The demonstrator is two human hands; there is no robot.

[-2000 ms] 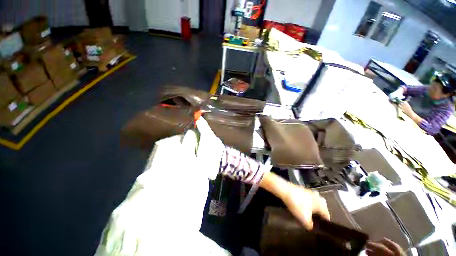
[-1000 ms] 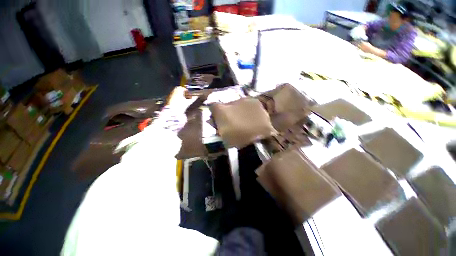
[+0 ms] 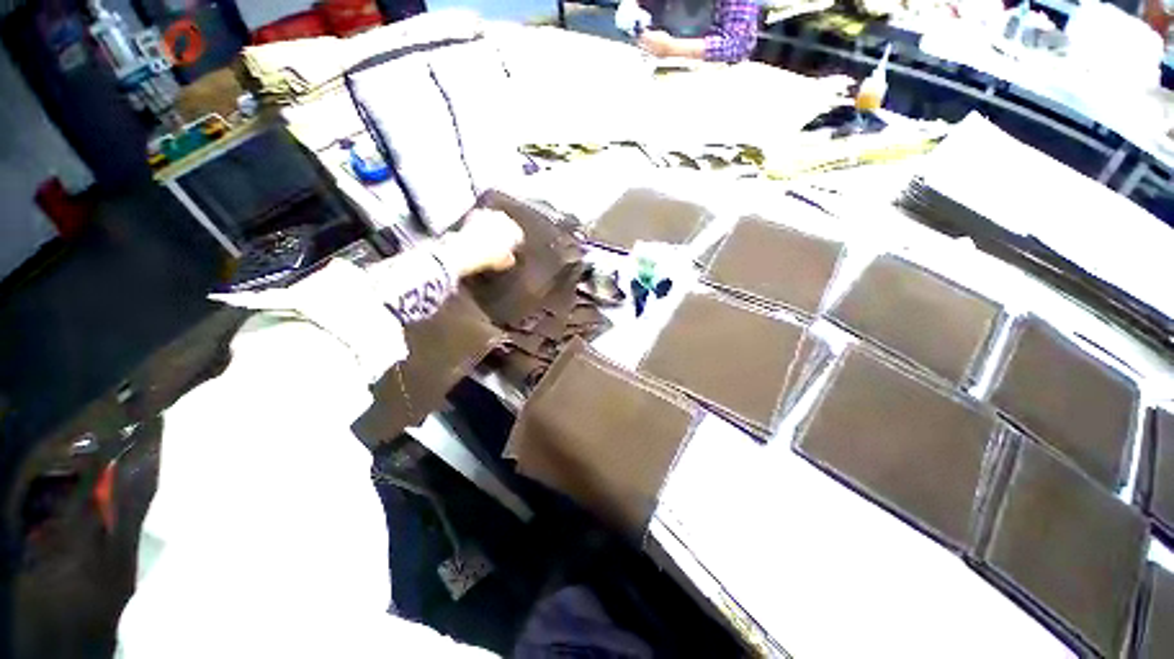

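My left hand (image 3: 489,242) reaches forward to the heap of brown pieces (image 3: 547,258) at the left end of the white table. It is overexposed and its fingers are indistinct, so I cannot tell whether they grip a piece. A larger brown piece (image 3: 444,354) hangs below my forearm at the table's left edge. Low stacks of plain brown panels (image 3: 734,350) lie in rows to the right. The nearest stack (image 3: 605,431) overhangs the front edge. My right hand is not in view.
A small plastic bag (image 3: 648,277) lies beside the heap. A bottle with amber contents (image 3: 872,93) stands at the far side, near yellow-green strips (image 3: 850,155). A pile of sheets (image 3: 1030,245) lies far right. Another person's sleeve (image 3: 731,31) shows at the back.
The view has swung right, showing more panel stacks. My left hand has moved from the side rack to the brown heap. My right hand, partly visible two seconds ago, is out of view.
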